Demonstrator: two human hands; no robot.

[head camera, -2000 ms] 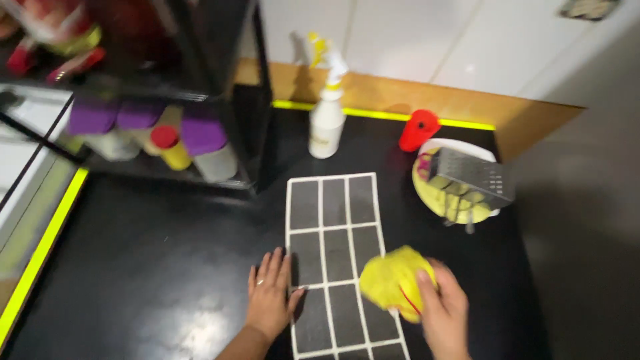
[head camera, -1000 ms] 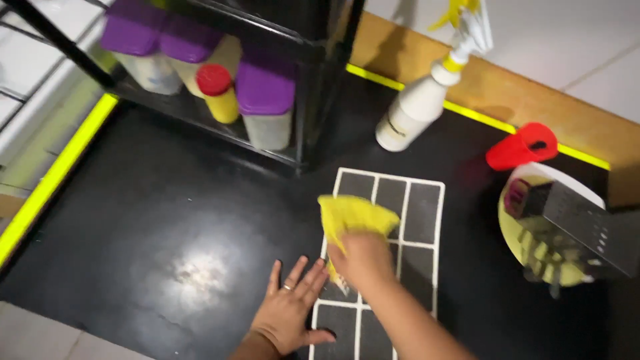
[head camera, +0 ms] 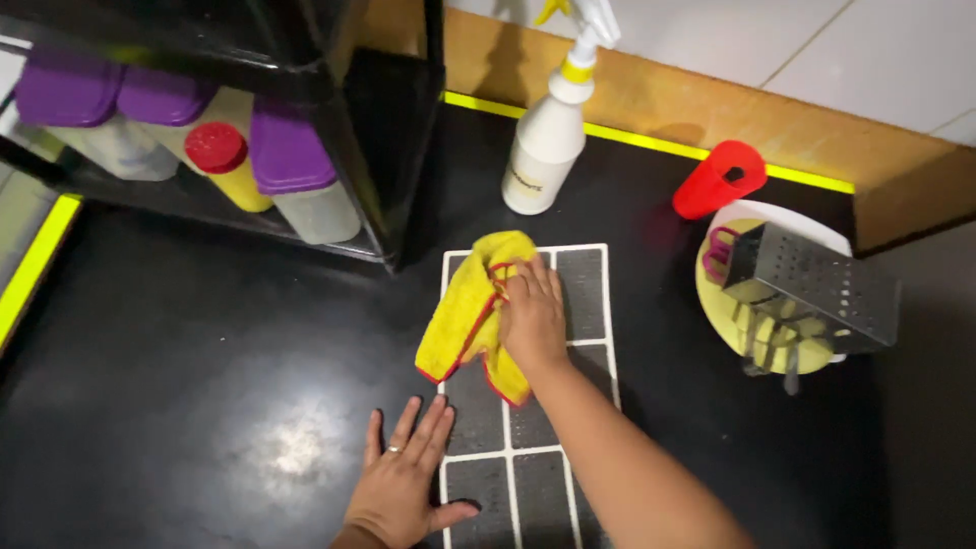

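Observation:
A yellow cloth with red edging (head camera: 457, 320) lies bunched over the top left cells of a dark panel with a white grid frame (head camera: 608, 293). My right hand (head camera: 536, 316) presses on the cloth, its fingers partly curled on it. My left hand (head camera: 408, 473), with a ring on one finger, rests flat with fingers spread across the panel's left edge, its thumb over a lower cell. Small wet-looking specks show on the cells. A white spray bottle with a yellow collar (head camera: 545, 145) stands just beyond the panel.
A black shelf rack (head camera: 385, 191) at the left holds purple-lidded containers (head camera: 293, 149) and a red-capped yellow bottle (head camera: 242, 179). At the right, a red plastic cup (head camera: 717, 181) stands by a container holding a box grater (head camera: 823, 286) and utensils. A wall backs the black countertop (head camera: 191, 366).
My right hand has brought the cloth from the panel's right side to its left, then away from me toward the top edge. The view has shifted and come closer.

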